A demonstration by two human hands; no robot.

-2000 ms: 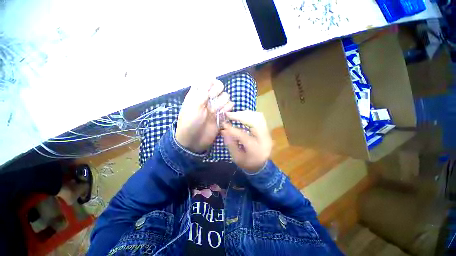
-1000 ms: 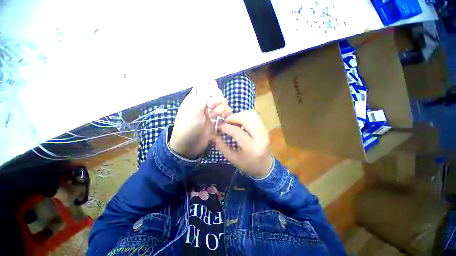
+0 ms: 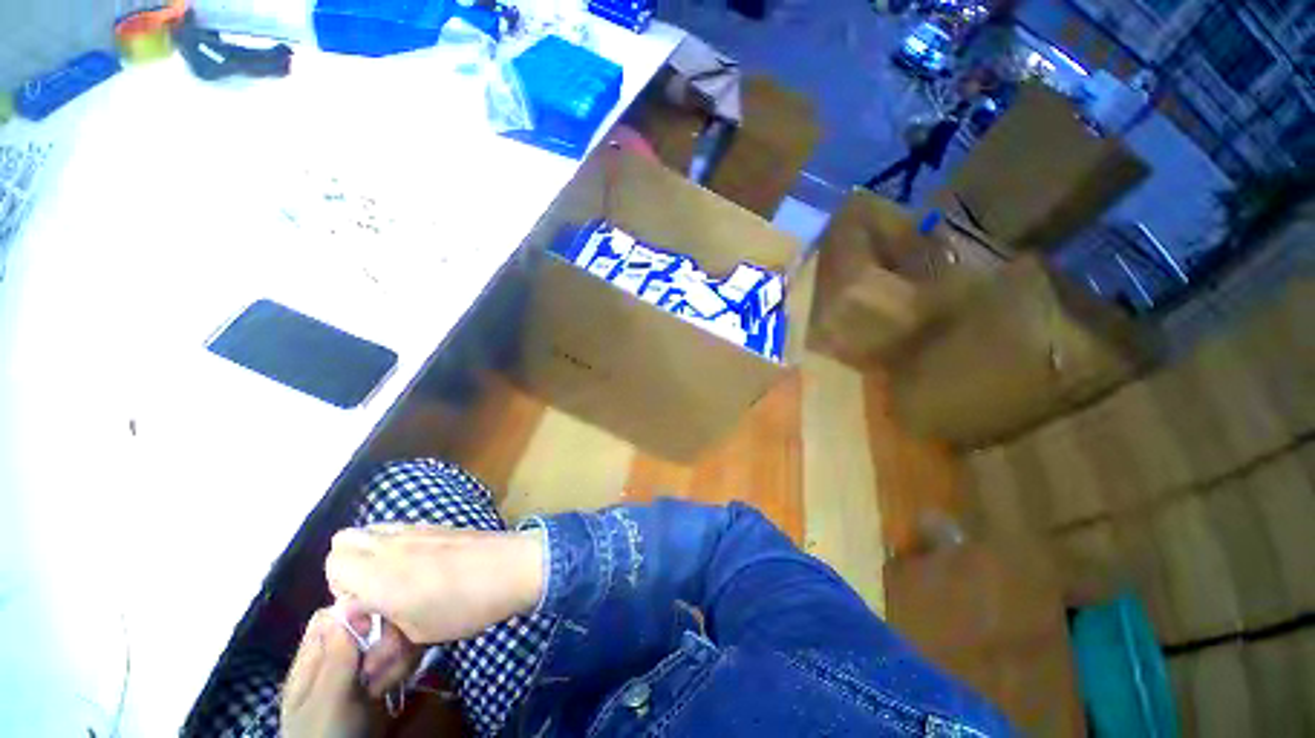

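Observation:
A thin white cable [image 3: 374, 630] shows as a small loop at the fingertips, above my checked lap. My left hand [image 3: 320, 689] is at the bottom left, partly cut off by the lower edge, with its fingers closed around the cable. My right hand [image 3: 433, 580] meets it from the right, seen from its back, with fingers bent over the same cable. The exact grip of the fingertips is partly hidden. A short white end hangs below the fingers.
On the white table [image 3: 173, 490] lie a black smartphone [image 3: 303, 352], scattered small pieces [image 3: 346, 216] and blue packs [image 3: 560, 90]. A brown carton [image 3: 635, 375] holding small blue and white boxes [image 3: 692, 296] stands beside the table. More cartons and a teal bin [image 3: 1122, 670] are at right.
The view has swung to the right, so the hands now appear at the lower left and the carton near the middle. Both hands stay together at the cable.

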